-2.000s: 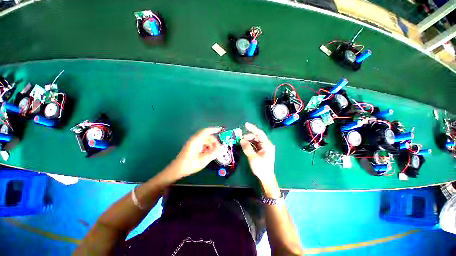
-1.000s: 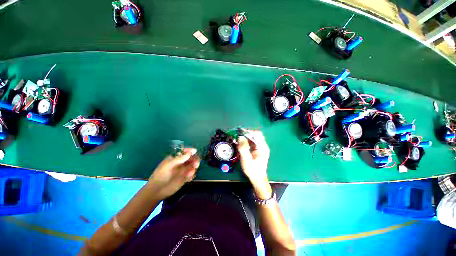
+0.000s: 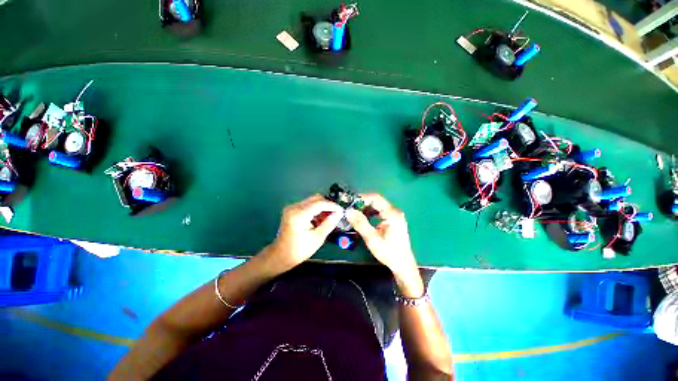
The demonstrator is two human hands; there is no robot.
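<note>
A black speaker housing (image 3: 341, 190) lies on the green bench in front of me, largely covered by my fingers. The end of its battery (image 3: 345, 242) shows as a blue-pink dot at the near side. My left hand (image 3: 301, 229) and my right hand (image 3: 386, 232) meet over the housing from both sides. Their fingertips pinch small parts above the round silver-white disc. A bit of green board shows by the right fingers. Which small part the left fingers hold is too small to tell.
Wired units with blue batteries crowd the right of the bench (image 3: 282, 97); one unit (image 3: 141, 180) and a cluster stand at left. The conveyor (image 3: 223, 33) beyond carries spaced units. Blue stools (image 3: 617, 298) are below. A person's sleeve (image 3: 667, 316) shows at the right edge.
My left hand, which was apart at the left with a small part, is back at the housing beside my right hand. The units on the conveyor have shifted left.
</note>
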